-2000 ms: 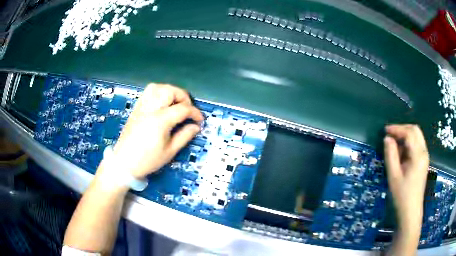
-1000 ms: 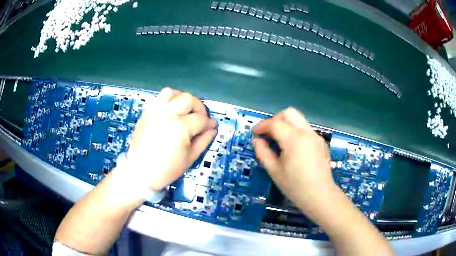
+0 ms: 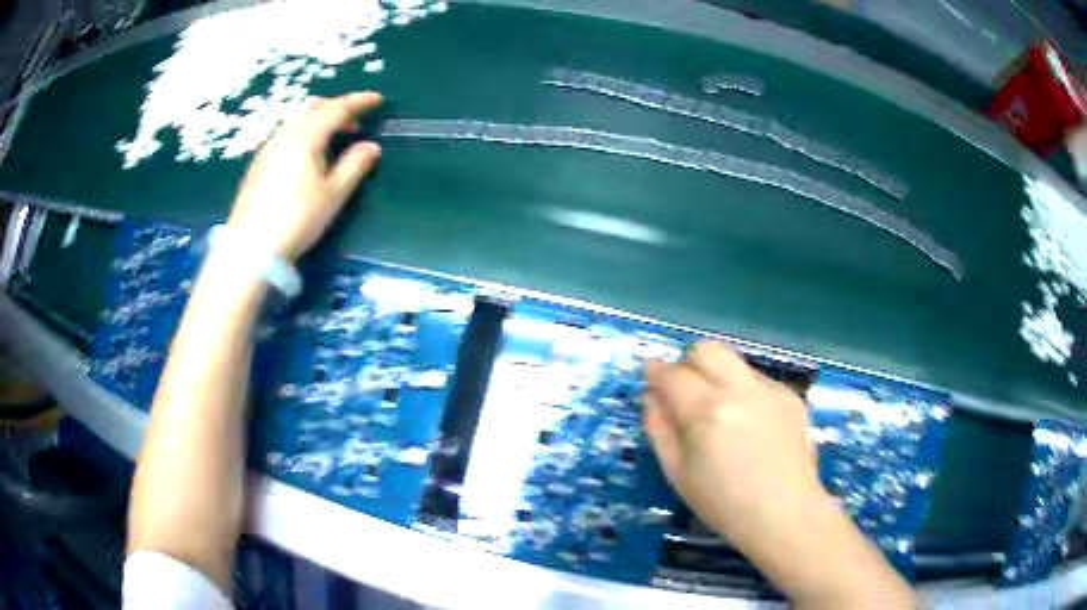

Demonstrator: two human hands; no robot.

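Note:
My left hand (image 3: 304, 173) is over the green surface (image 3: 477, 215), thumb and fingers apart, at the left end of the long row of small silvery-grey metal-cased components (image 3: 644, 145). Whether it touches one cannot be told. My right hand (image 3: 733, 429) is over a blue PCB panel (image 3: 584, 465) near its upper right part, fingers bent together; its fingertips are blurred and any part in them cannot be seen. Another blue PCB panel (image 3: 358, 393) lies to its left, with a dark gap between the two. A pale band (image 3: 265, 265) is on my left wrist.
White connectors (image 3: 238, 78) lie in a loose pile at the far left, more white connectors (image 3: 1055, 268) at the far right. A shorter row of components (image 3: 739, 119) lies behind the long one. Metal rails (image 3: 572, 307) edge the boards. A red box (image 3: 1039, 101) is at the upper right.
My left hand has moved from the board up to the left end of the long component row. My right hand came from the right to the panel and remains over it. The panels have shifted between the frames.

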